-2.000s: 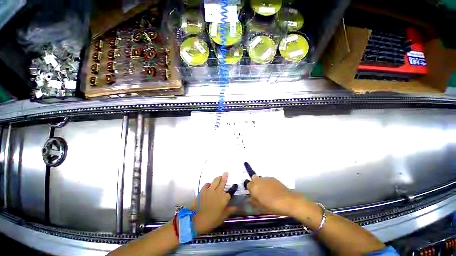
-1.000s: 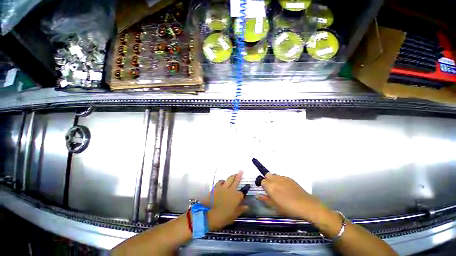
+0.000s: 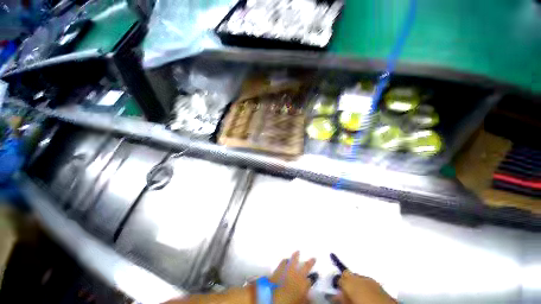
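Observation:
A white sheet (image 3: 350, 217) lies flat on the metal conveyor bed, its print washed out by glare. My left hand (image 3: 292, 280) rests at its near edge, with a light-blue band at the wrist and a dark fingertip cover. It seems to hold nothing. My right hand (image 3: 359, 288) is just to its right, partly cut off by the bottom edge. A finger with a black cover points forward over the sheet; its other fingertips are blurred. No held part shows.
Behind the conveyor stand small white-silver parts (image 3: 199, 113), a cardboard tray of small copper-brown parts (image 3: 261, 127), yellow-green discs (image 3: 388, 138) and a carton (image 3: 483, 160). A black tray of white parts (image 3: 282, 21) sits on the green bench. A small handwheel (image 3: 159, 176) is at left. A blue coiled cord (image 3: 357, 139) hangs down.
The view has swung left and up, showing the green bench and more of the line's left end. Both hands now appear lower in the picture, still side by side over the sheet.

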